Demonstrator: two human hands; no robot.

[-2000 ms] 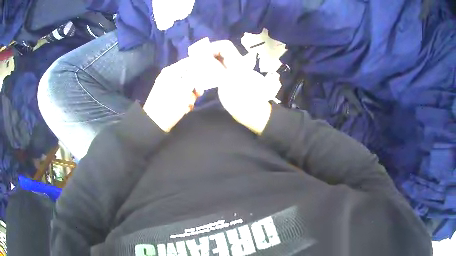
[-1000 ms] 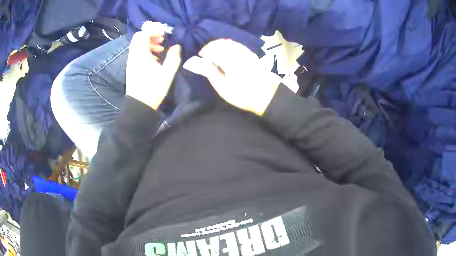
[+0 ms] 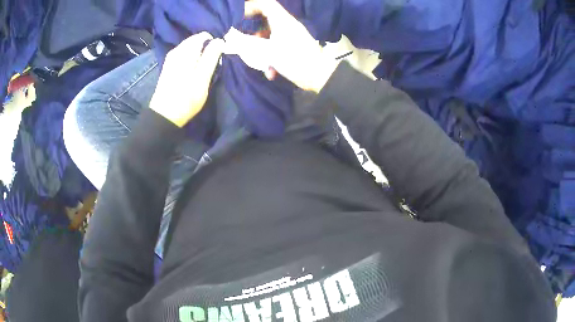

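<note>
Navy cloth [image 3: 261, 107] hangs in folds between and below my two hands, over the lap. My left hand [image 3: 186, 78] pinches the cloth near its top fold, fingers closed. My right hand [image 3: 284, 50] holds the cloth just to the right, thumb and fingers bent around it, close to the top of the picture. A small white piece [image 3: 243, 47] seems to show between the hands, but the glare hides where it ends and the fingers begin.
Off-white ragged scraps [image 3: 362, 60] lie behind my right wrist. Heaped blue garments [image 3: 435, 38] spread over the right side. A jeans-clad knee [image 3: 104, 119] is at the left. A white frayed mass [image 3: 11, 132] lies at the far left edge.
My hands, apart a second ago, have come close together on the navy cloth. My right hand has moved up. A fold of cloth now hangs below them. The white tuft by my left fingers is gone.
</note>
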